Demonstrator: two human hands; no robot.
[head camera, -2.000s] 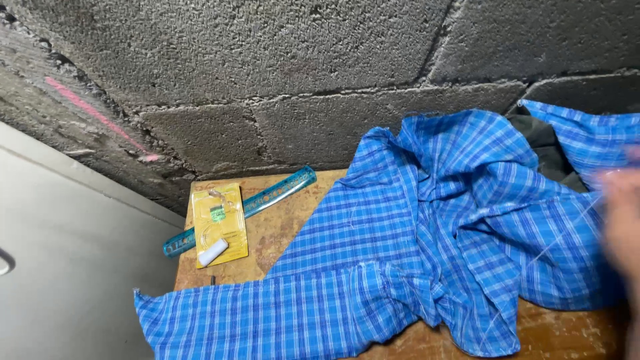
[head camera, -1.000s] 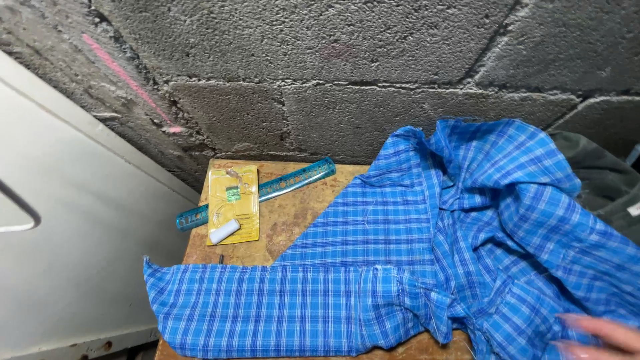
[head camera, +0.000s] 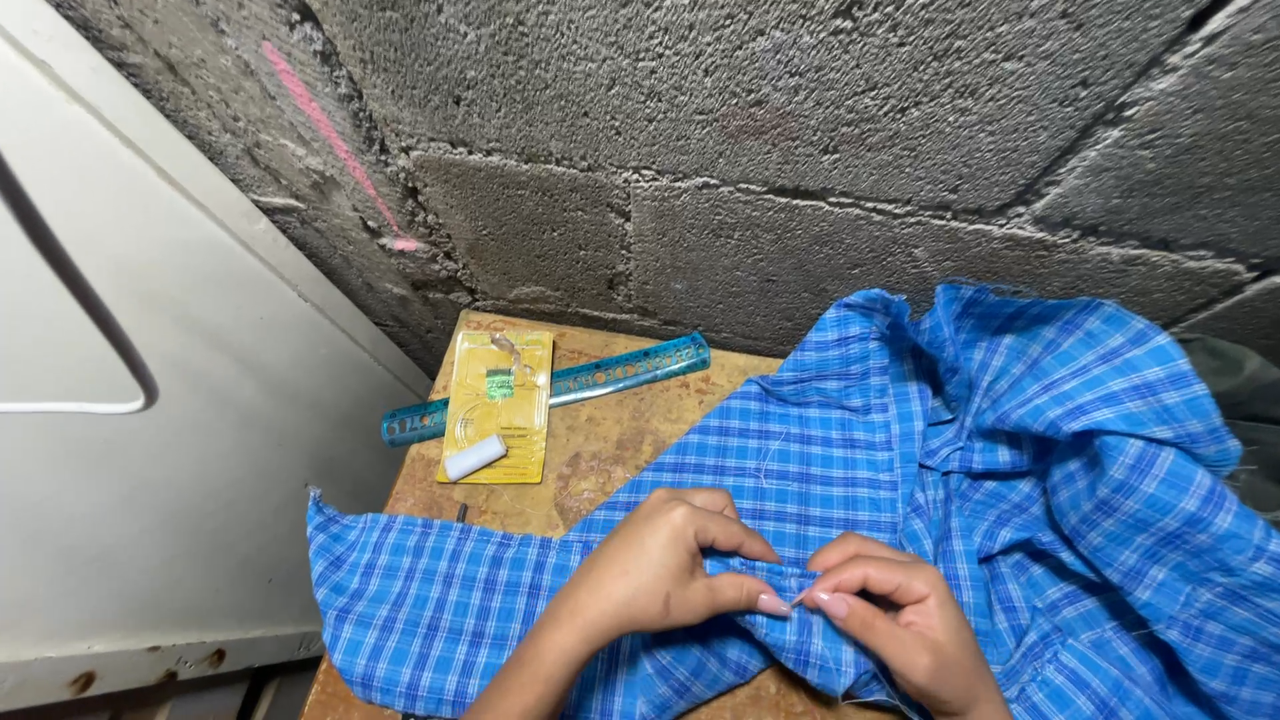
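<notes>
Blue plaid cloth (head camera: 830, 450) with loose threads at its edges lies spread and bunched over a worn wooden table. My left hand (head camera: 670, 570) pinches a fold of it between thumb and fingers near the front. Close beside it, on the right, my right hand (head camera: 890, 610) holds a thin, pointed item, perhaps a needle, between thumb and forefinger, its tip at the fold. Most of that item is hidden by the fingers.
On the wooden table (head camera: 600, 470), a yellow blister card (head camera: 520, 440) with a small white cylinder (head camera: 475, 458) on it lies across a blue stencil ruler (head camera: 640, 368). A concrete block wall (head camera: 800, 120) rises behind; a white metal panel (head camera: 180, 400) stands at the left. Dark fabric (head camera: 1230, 380) is at the right.
Both hands are now together on the cloth at the front; a second ago only some fingers showed at the lower right. The fold is now gripped and lifted.
</notes>
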